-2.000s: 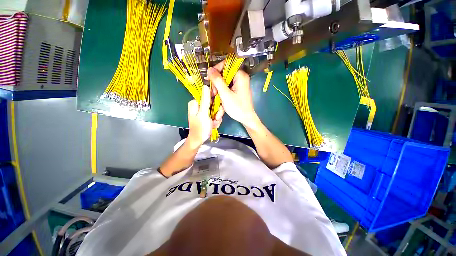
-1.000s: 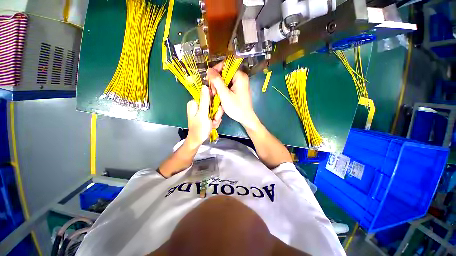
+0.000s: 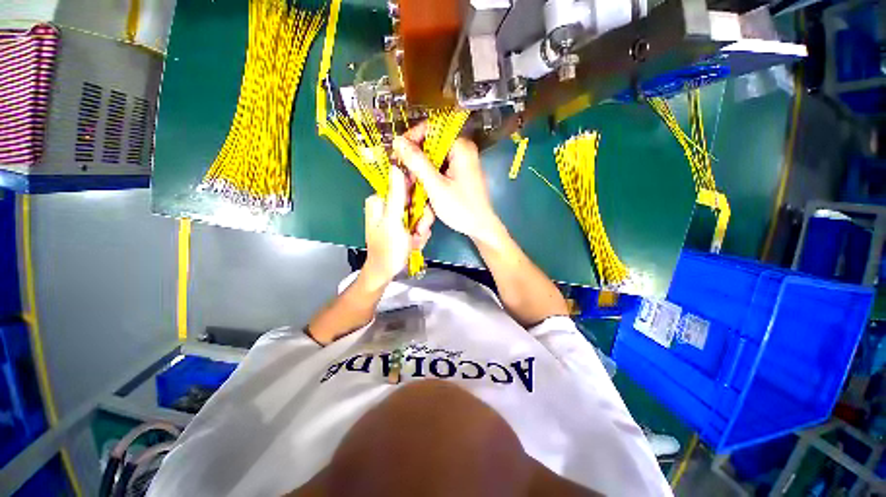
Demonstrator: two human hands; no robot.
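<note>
My left hand (image 3: 388, 233) and my right hand (image 3: 455, 189) are bare and close together at the front of the crimping machine (image 3: 544, 78). They hold a V-shaped bunch of yellow lead wires (image 3: 444, 133). One arm of the V fans out to the left, the other rises from my right hand under the orange-brown block (image 3: 430, 53). The lower ends stick out below my left hand. The fingertips of my right hand are near the small metal applicator (image 3: 391, 105); which wire they pinch is too small to tell.
A wide yellow wire bundle (image 3: 260, 116) lies left of the machine, a narrower one (image 3: 586, 204) right of it, on the green bench (image 3: 330, 209). Loose wires (image 3: 694, 146) lie far right. A blue bin (image 3: 743, 340) stands at the right, a grey vented cabinet (image 3: 107, 107) at the left.
The fingertips of my right hand have shifted slightly left. My left hand has stayed almost in place. Both hands still hold the wires.
</note>
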